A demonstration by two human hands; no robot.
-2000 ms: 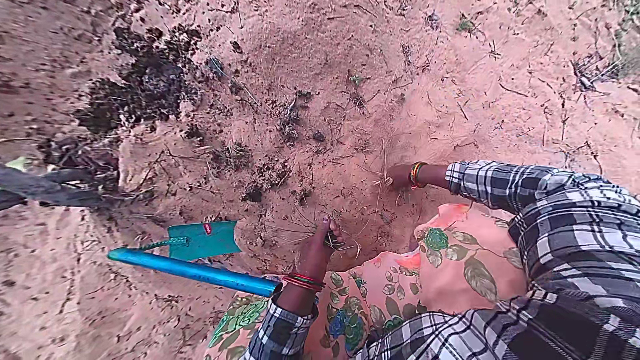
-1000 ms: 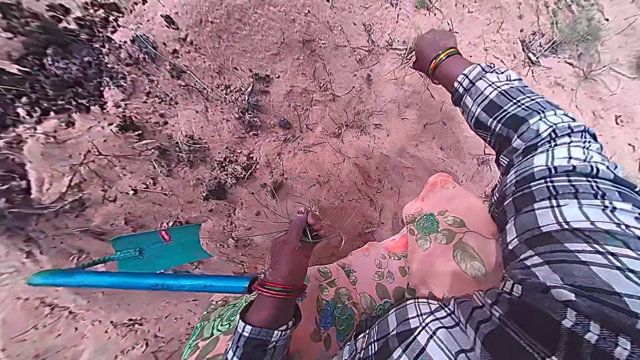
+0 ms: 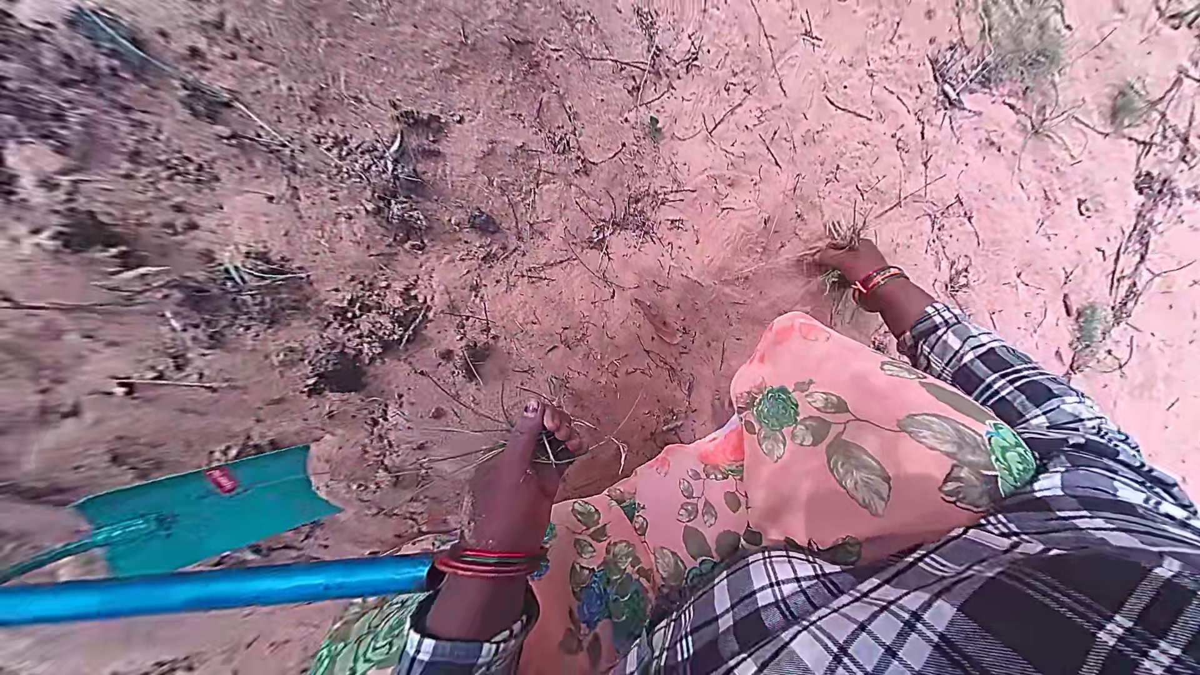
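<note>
My left hand (image 3: 525, 459), with red bangles at its wrist, is closed around a small bunch of dry grass stems (image 3: 469, 441) that stick out on both sides of the fist. Out to the right, past the knee of the floral cloth (image 3: 844, 431), my right hand (image 3: 851, 262) grips a tuft of dry grass (image 3: 844, 232) low over the reddish soil. Dust or fine stems blur to its left. A green metal hoe blade (image 3: 253, 506) on a blue handle (image 3: 216, 591) lies at the lower left, the handle reaching to my left wrist.
Loose reddish soil (image 3: 600, 309) spreads ahead, strewn with twigs and dry roots. Dark clods (image 3: 366, 328) lie at the left of centre. Small green-grey plants (image 3: 1027, 42) grow at the upper right, with more twigs along the right edge.
My right hand has come back toward my knee from farther out, where it was a second ago, and a grass tuft now shows in it. My left hand keeps its bunch.
</note>
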